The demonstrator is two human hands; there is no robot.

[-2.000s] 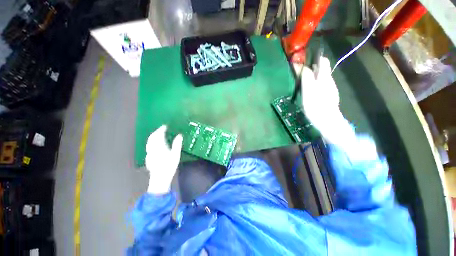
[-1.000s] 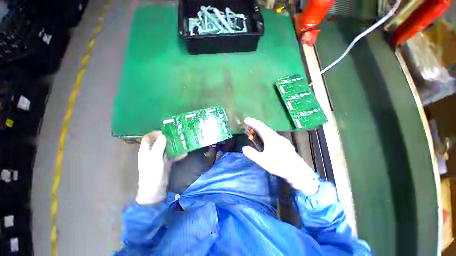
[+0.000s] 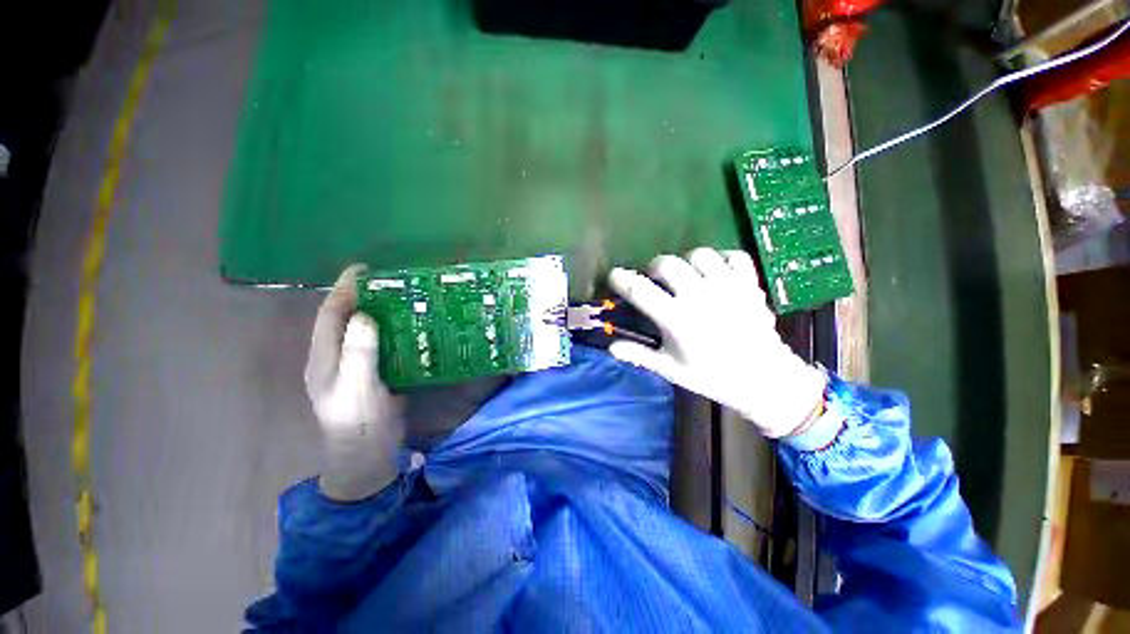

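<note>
My left hand [image 3: 353, 390], in a white glove, grips the left end of a green circuit board [image 3: 465, 325] above the mat's front edge and my lap. My right hand [image 3: 713, 334], also gloved, holds small side cutters [image 3: 592, 318] with silver jaws and orange marks near the pivot. The jaws are at the board's right edge; whether they are closed on it I cannot tell. A second green board [image 3: 796, 229] lies at the right edge of the green mat [image 3: 496, 149], beyond my right hand.
A black bin [image 3: 595, 19] is cut off by the top edge. A white cable [image 3: 967, 118] runs from the upper right towards the second board. A dark green conveyor belt [image 3: 954, 310] lies to the right, with cardboard boxes [image 3: 1103, 520] beyond it. A red-orange wrapped post [image 3: 839, 31] stands at the top.
The view has shifted, so the bin has slid up out of most of the picture. The held board is now more level, and the cutters in my right hand have come to its right edge.
</note>
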